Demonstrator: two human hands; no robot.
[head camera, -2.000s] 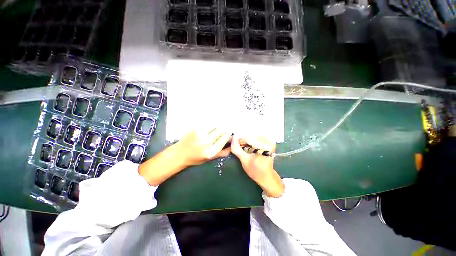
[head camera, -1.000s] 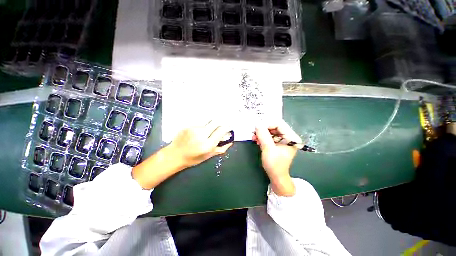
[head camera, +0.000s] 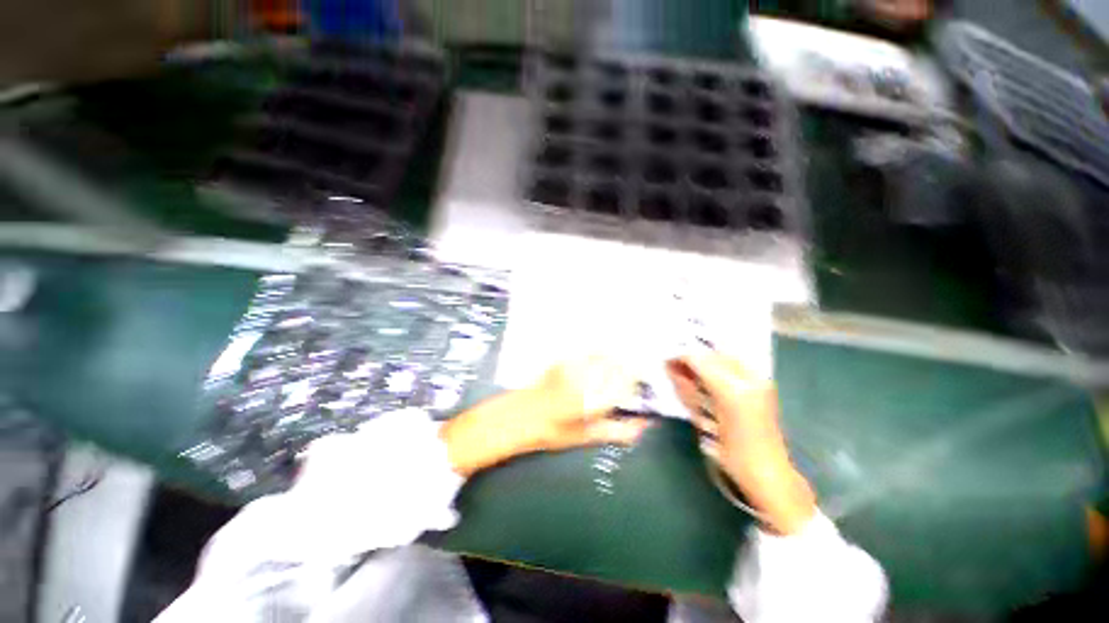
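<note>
The view is blurred. My left hand (head camera: 566, 408) is at the near edge of the white work sheet (head camera: 553, 304), its fingers closed around a small black housing frame (head camera: 639, 396). My right hand (head camera: 736, 420) is just to the right, a short gap away, with the dark pick-up pen (head camera: 709, 428) in its fingers, pointing down towards my wrist. A pale hose loops by the right wrist. The heap of tiny parts (head camera: 691, 316) lies on the sheet beyond my right hand, partly hidden by it.
The near blister tray (head camera: 353, 353) lies at the left, smeared by motion. Stacked centre trays (head camera: 657, 152) stand on a white board (head camera: 474, 183). A darker tray stack (head camera: 341, 134) is far left. Bright specks (head camera: 607, 465) lie on the green mat. A white parts tray (head camera: 845, 73) is upper right.
The camera view has swung, so the scene sits lower and further right, and is blurred. The pen in my right hand has turned from pointing right to lying down along the hand.
</note>
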